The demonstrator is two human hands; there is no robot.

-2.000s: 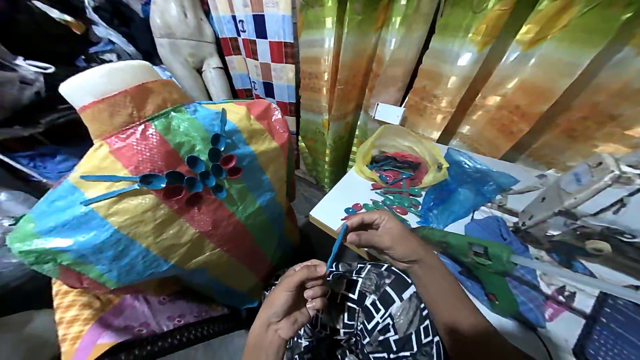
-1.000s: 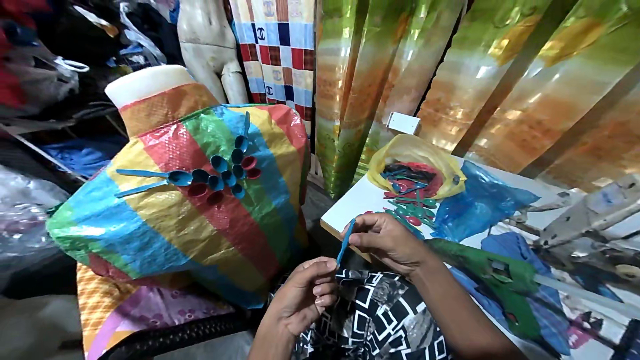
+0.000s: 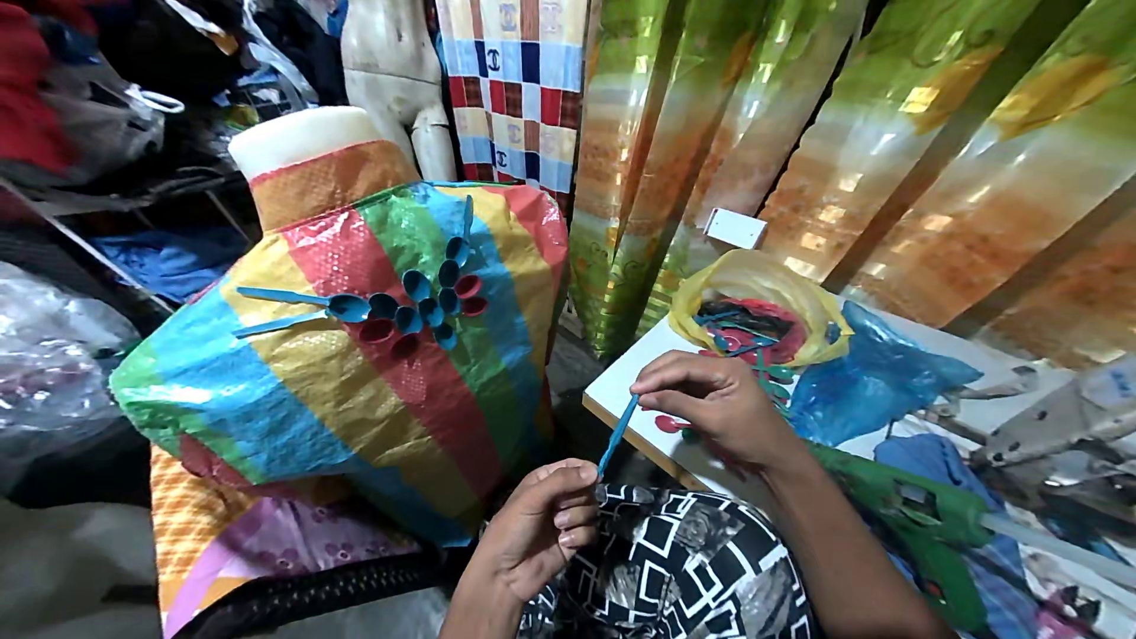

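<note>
Between my hands, above my lap, is a thin blue plastic strip, seemingly a spoon handle. My left hand pinches its lower end between thumb and finger, and my right hand pinches the upper end. To the left stands a dress form covered in a striped woven plastic garment. Blue spoons and red spoon bowls form a cluster on its upper front, with a few blue handles sticking out. A yellow plastic bag holding red and blue pieces lies open on the white table.
The white table stands at the right, bearing green and red plastic pieces, a blue plastic bag, a green glue gun and part of a sewing machine. Curtains hang behind it. A bare mannequin torso stands at the back.
The view has shifted somewhat to the left. Both hands have kept hold of the blue strip, and its tilt has changed slightly.
</note>
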